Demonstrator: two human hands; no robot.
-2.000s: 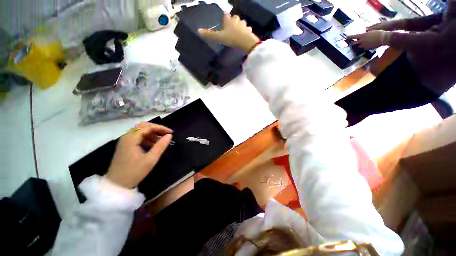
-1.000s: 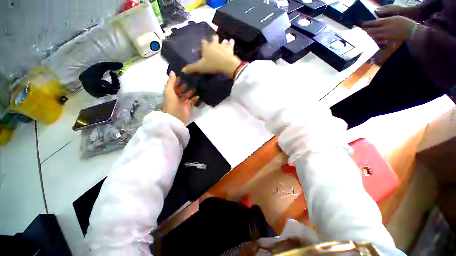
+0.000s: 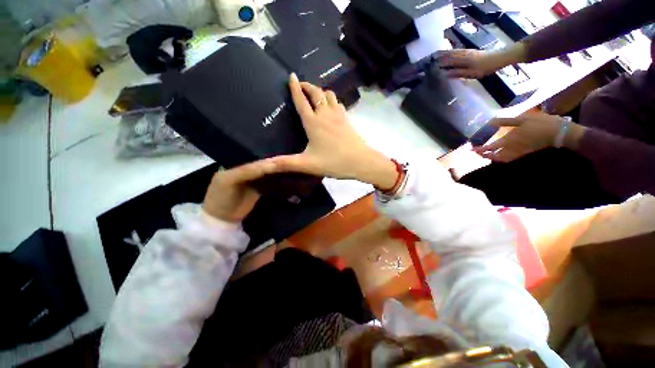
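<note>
Both my hands hold a black gift box with pale lettering, tilted above the table in the head view. My right hand grips its near right side, fingers spread on the face. My left hand is at its near edge; its fingertips are partly hidden under the box. Below lie flat black open box parts with a small white cable at the left. The clear bag of cables is partly covered by the held box.
Stacked black gift boxes stand behind, more at the left. A dark flat slab, a black looped strap and yellow tape lie at the back left. Another person's hands handle a black box at the right.
Both hands have come back from the rear stack with a black box between them. A cable now shows at the left of the open box parts. The other person's hands have moved onto a nearer box.
</note>
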